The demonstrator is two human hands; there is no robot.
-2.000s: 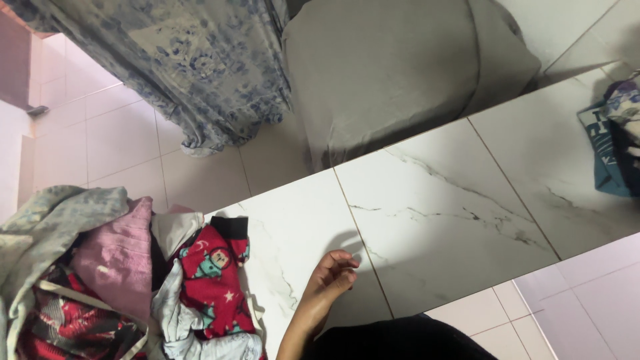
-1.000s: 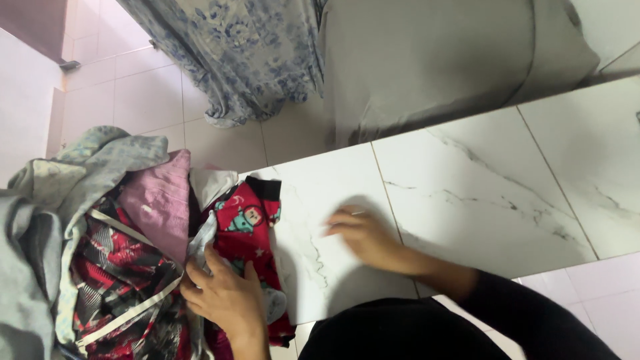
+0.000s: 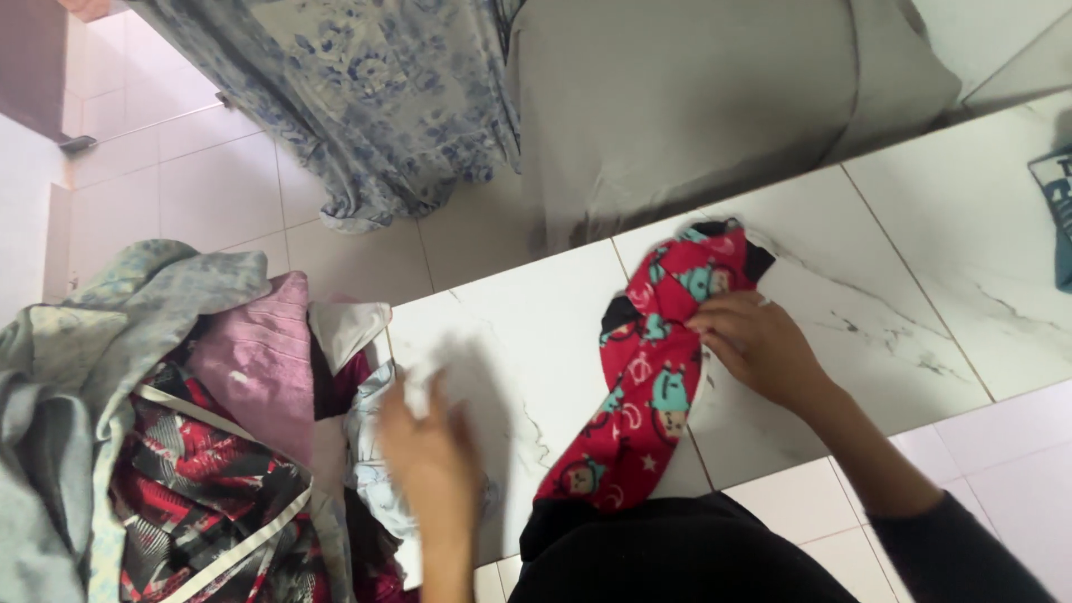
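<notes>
A red printed garment (image 3: pixel 645 394) with black cuffs lies stretched across the white marble-look tiled surface (image 3: pixel 502 360), its lower end against the black clothing on my body. My right hand (image 3: pixel 754 343) pinches its right edge near the upper part. Blurred by motion, my left hand (image 3: pixel 431 444) is over the right side of the clothes pile, beside a light blue cloth (image 3: pixel 373 461); its fingers look apart and nothing shows in them. In the pile are a pink cloth (image 3: pixel 264 368) and a red, black and grey patterned garment (image 3: pixel 209 494) with pale trim.
Grey-blue cloths (image 3: pixel 42 452) make up the pile's left part. Beyond the surface are a grey covered piece of furniture (image 3: pixel 687 109) and a blue floral curtain (image 3: pixel 360 92). A teal garment (image 3: pixel 1059 218) lies at the right edge. Floor tiles (image 3: pixel 209 176) show behind.
The red printed garment has moved from the pile's right side to the middle of the surface, and my right hand has taken hold of it. My left hand has come off the garment.
</notes>
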